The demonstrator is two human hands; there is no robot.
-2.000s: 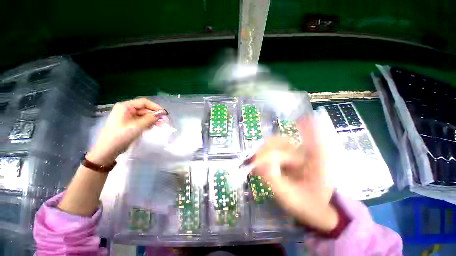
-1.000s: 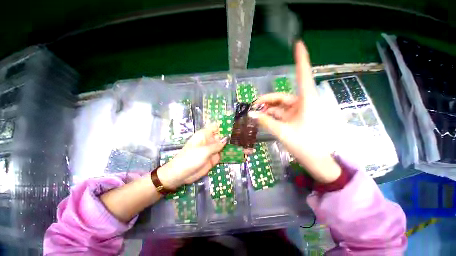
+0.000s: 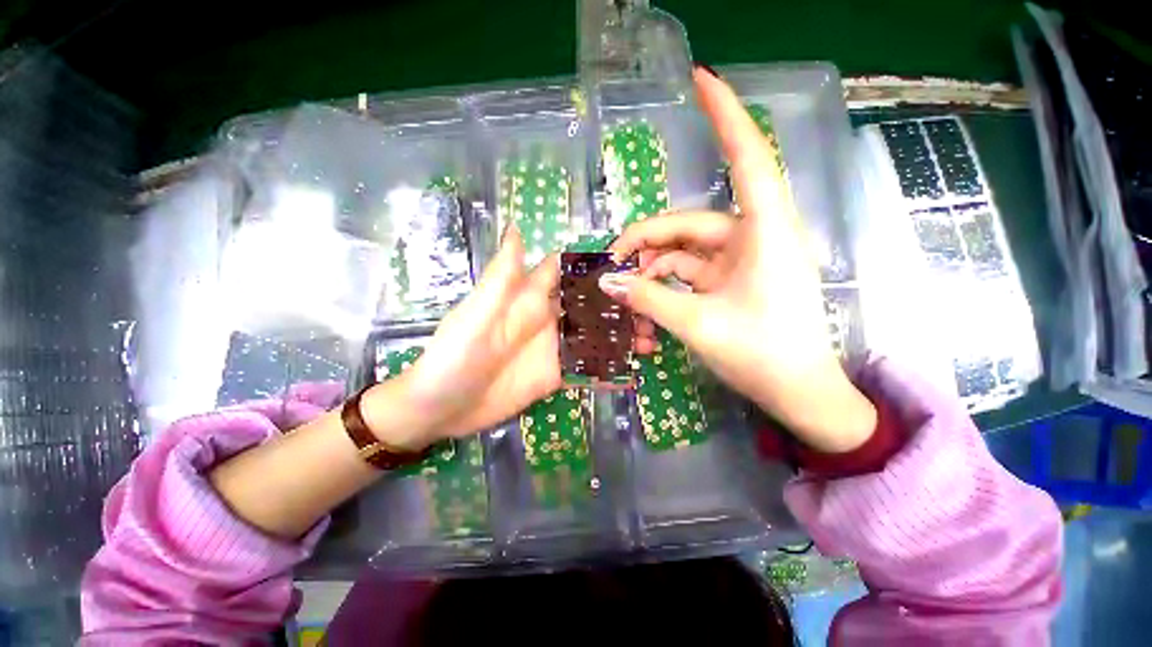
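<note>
A dark brown dome sheet [image 3: 594, 331] lies over a keypad circuit board, whose green edge [image 3: 584, 244] shows above it. My left hand [image 3: 486, 335] holds the board from the left side, fingers partly hidden behind it. My right hand [image 3: 745, 284] has its thumb and bent fingers on the upper right of the dome sheet. Its index finger points up, with a clear release liner [image 3: 651, 44] at the tip. The clear blister tray [image 3: 695, 499] lies below, with several green boards [image 3: 537, 209] in its pockets. A silvery covered board [image 3: 433, 247] sits in a left pocket.
Stacked blister trays [image 3: 63, 329] stand at the left. A white sheet of dome stickers [image 3: 941, 240] lies right of the tray. Pale sheets [image 3: 1099, 215] with dark glossy pieces are at the far right. A metal upright [image 3: 609, 38] stands behind the tray.
The dome sheet now lies straight over the board; a second ago it was at the board's right side. The tray appears higher in view. The liner shows more clearly at my raised right fingertip.
</note>
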